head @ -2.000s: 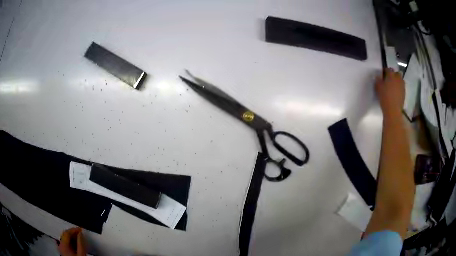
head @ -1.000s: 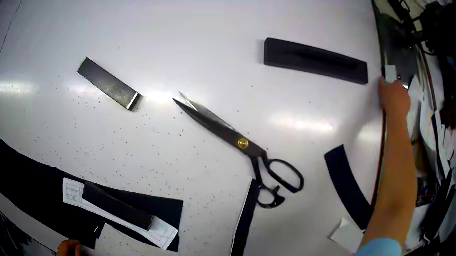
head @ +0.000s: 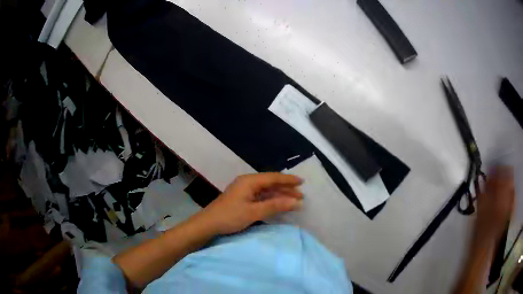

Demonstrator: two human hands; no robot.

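Observation:
Dark cloth point(head: 200, 74) runs from the upper left to the middle of the table. A white curved paper pattern point(head: 370, 195) lies on its near end, with a dark bar weight point(head: 346, 142) on top. My left hand point(head: 261, 198) is bare, near the table's front edge, just below the cloth. Its thumb and fingers are a little apart, with nothing seen in them. My right hand point(head: 498, 192) is blurred, at the right beside the handles of the black shears point(head: 463, 120). Whether it touches them or holds anything cannot be told.
A second dark bar point(head: 387, 28) lies at the top. A narrow dark strip point(head: 427, 235) runs down-left from the shears' handles. Part of another dark bar point(head: 511, 99) shows at the right edge. Paper and cloth scraps point(head: 92, 172) lie below the table's red edge point(head: 135, 118).
The view has swung left, towards the cloth and scraps. My left hand now shows fully, beside the cloth. My right hand has come from the table's right edge to beside the shears' handles.

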